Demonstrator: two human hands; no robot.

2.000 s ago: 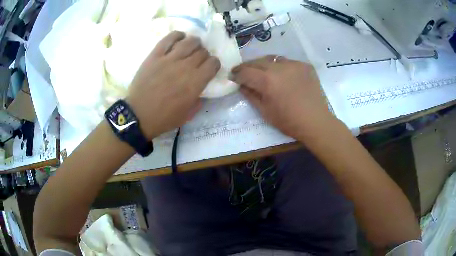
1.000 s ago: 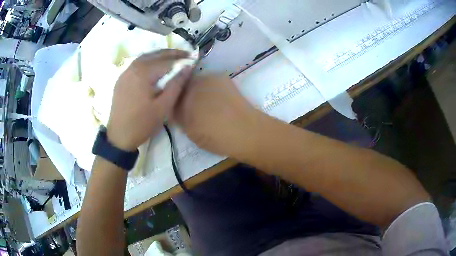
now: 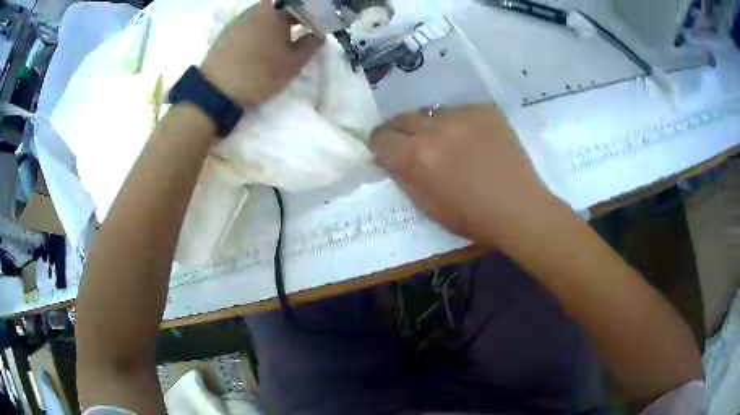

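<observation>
The cream knit garment (image 3: 284,142) lies bunched on the table, left of and in front of the presser foot and needle area (image 3: 354,61). My left hand (image 3: 264,53) is on the cloth at the upper left, close beside the machine head; its fingertips are partly hidden there. My right hand (image 3: 442,162) pinches the garment's right edge just below the needle area. A narrow white tape (image 3: 479,61) runs right of the foot toward my right forearm. A black cord (image 3: 280,251) hangs from under the garment over the table's front edge.
The white sewing machine head (image 3: 312,12) is at the top. A metal tape guide (image 3: 422,36) sits right of the foot. Black thread snips (image 3: 531,10) and a dark pointed tool (image 3: 621,44) lie at the upper right. Cream cloth (image 3: 199,397) is below the table.
My left hand has moved up and away from my right hand toward the machine head. My right hand has moved right to the garment's edge. The garment is more spread out, and the camera view has shifted.
</observation>
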